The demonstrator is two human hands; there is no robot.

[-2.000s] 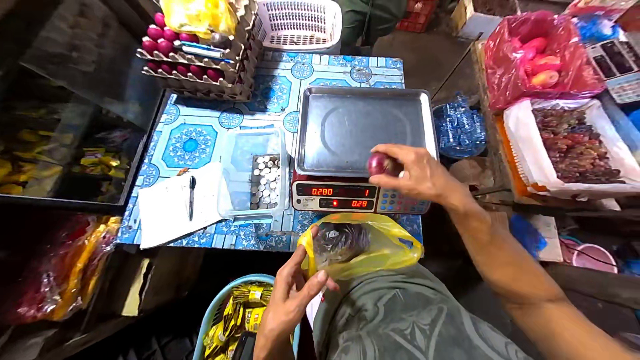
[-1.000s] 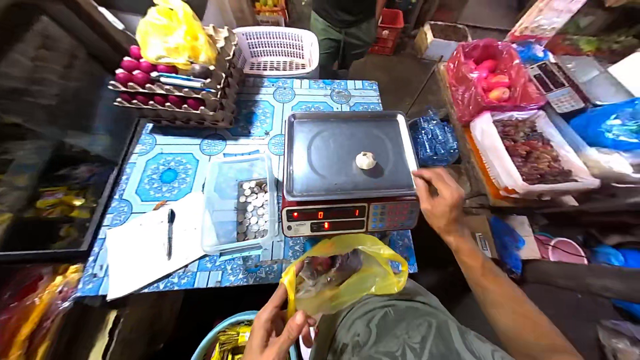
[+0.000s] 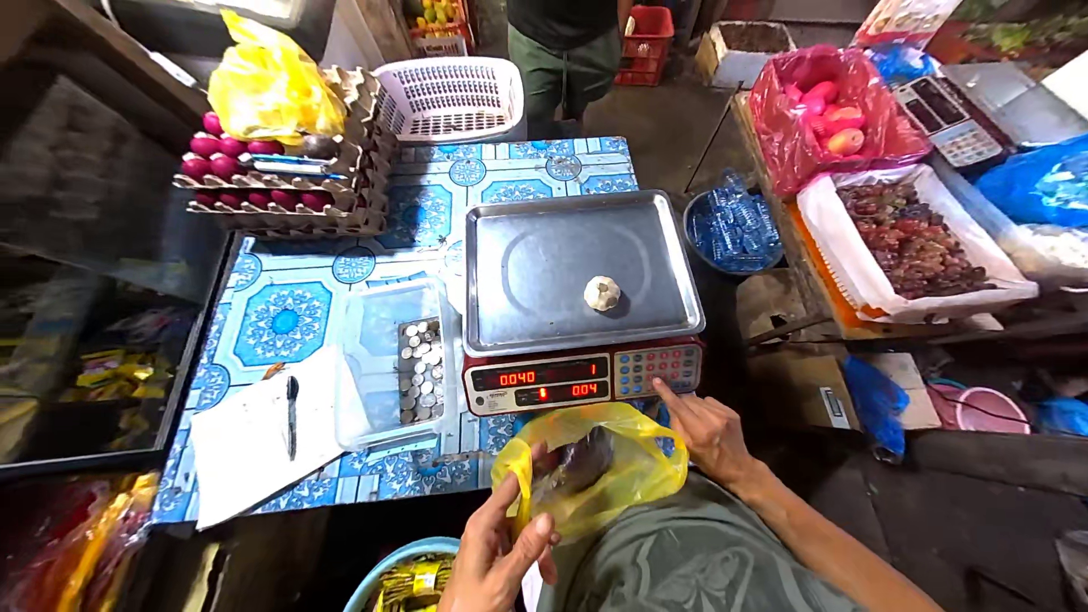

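Note:
A garlic bulb [image 3: 602,292] lies on the metal tray of a digital weighing scale [image 3: 535,280], right of the tray's middle. The scale's red display is lit. My right hand [image 3: 701,429] has its index finger on the scale's keypad [image 3: 657,371], with the other fingers curled and nothing visible in them. In front of the scale, my left hand [image 3: 510,540] grips the left edge of a yellow plastic bag [image 3: 637,476], whose mouth faces up. Something dark, in clear plastic, shows inside the bag.
Left of the scale are a clear container [image 3: 391,365] of coins and a pen [image 3: 291,416] on paper [image 3: 246,442]. Stacked egg trays [image 3: 365,170] and a white basket [image 3: 455,98] stand behind. Grapes [image 3: 909,238] sit right. A person [image 3: 565,51] stands beyond the table.
Two seconds ago my right hand held a round purplish-red item over the tray. The garlic bulb has since appeared there. My right hand has moved from the scale's right edge onto the keypad, and the display has changed.

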